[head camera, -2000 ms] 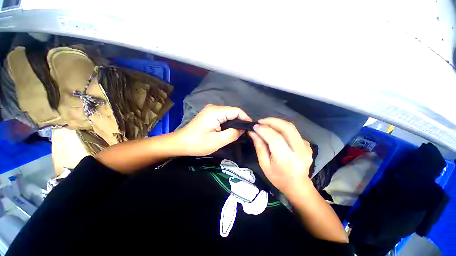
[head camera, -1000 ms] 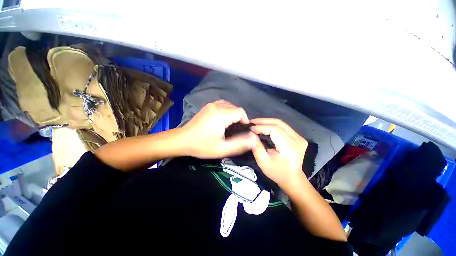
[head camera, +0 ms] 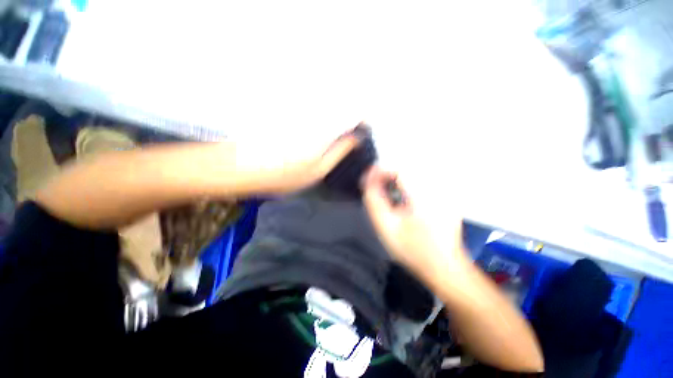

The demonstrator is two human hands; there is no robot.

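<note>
The picture is blurred. A small black fabric piece [head camera: 353,168] is at the front edge of the white table, in the middle. My left hand [head camera: 325,164] holds it from the left, with fingers along its upper side. My right hand [head camera: 398,214] is just right of the piece, fingers curled, with a small dark bit showing between them. Whether the right fingers touch the larger piece is too blurred to tell.
Black shears [head camera: 606,139] and a screwdriver with a blue handle [head camera: 655,214] lie on the white table [head camera: 472,81] at the right. Tan glove-shaped pieces [head camera: 140,240] are below left. Black fabric [head camera: 579,310] lies over a blue bin [head camera: 527,269] at the right.
The view has tilted up and shows more tabletop and the tools. Both hands have moved from over the lap to the table edge and are farther apart, the black piece now more spread out.
</note>
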